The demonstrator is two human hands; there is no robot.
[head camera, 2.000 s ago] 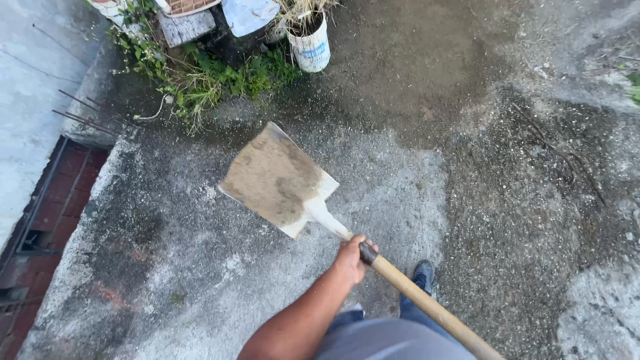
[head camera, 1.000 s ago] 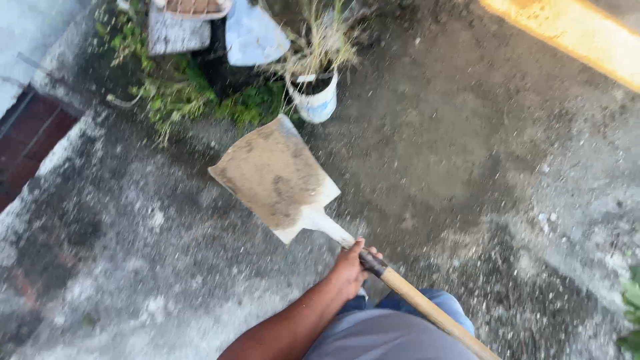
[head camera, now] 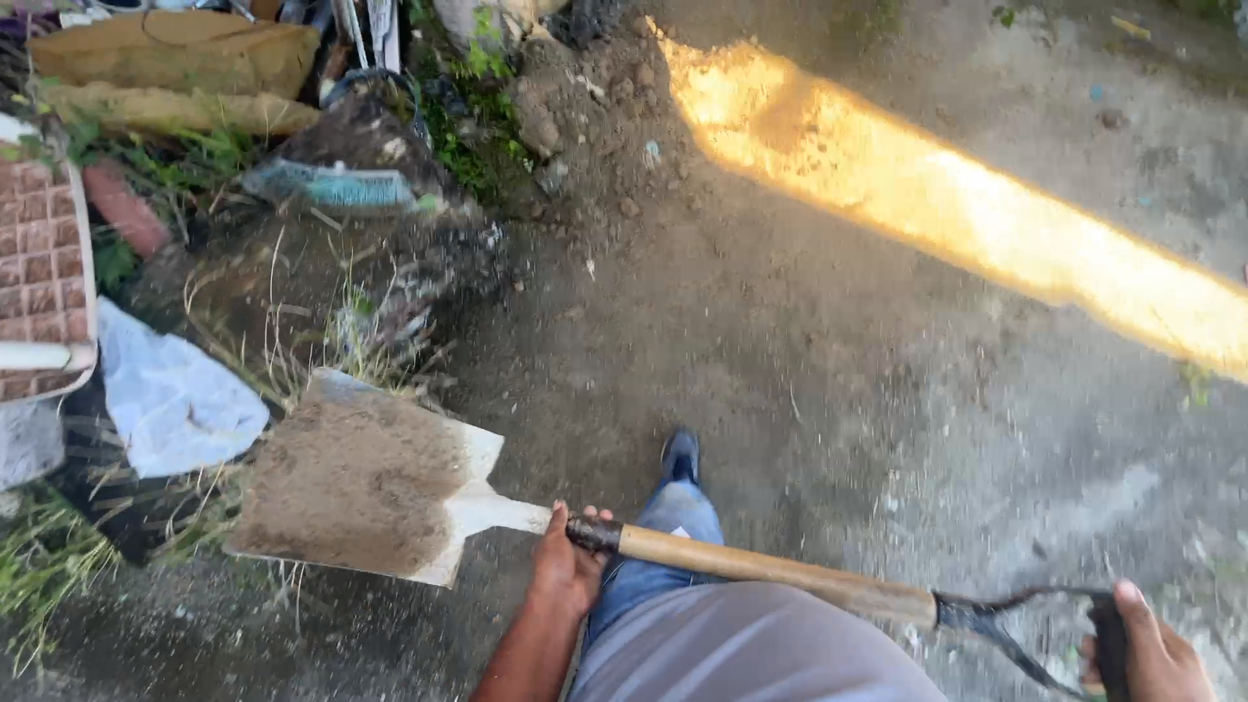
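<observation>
A square-bladed shovel point(head camera: 361, 478) lies across the front of my body, its blade to the left with a layer of brown soil on it. My left hand point(head camera: 575, 561) is closed around the neck, where the metal socket meets the wooden shaft point(head camera: 770, 567). At the lower right, my right hand point(head camera: 1146, 648) grips the black D-handle point(head camera: 1109, 643) at the shaft's other end. The blade is held above the ground, over dry grass point(head camera: 361, 341) at its upper edge.
Left of the blade are a whitish plastic sheet point(head camera: 175, 390) and a pinkish grid-patterned item point(head camera: 39, 273). Farther up lie a blue brush point(head camera: 336, 187), yellowish-brown folded material point(head camera: 175, 63) and loose soil point(head camera: 624, 127). A sunlit strip point(head camera: 926, 195) crosses the ground at upper right.
The view has swung right, bringing the soil heap and more of the sunlit strip into sight. My right hand and the D-handle now show. The soil-covered blade stays held out at the left.
</observation>
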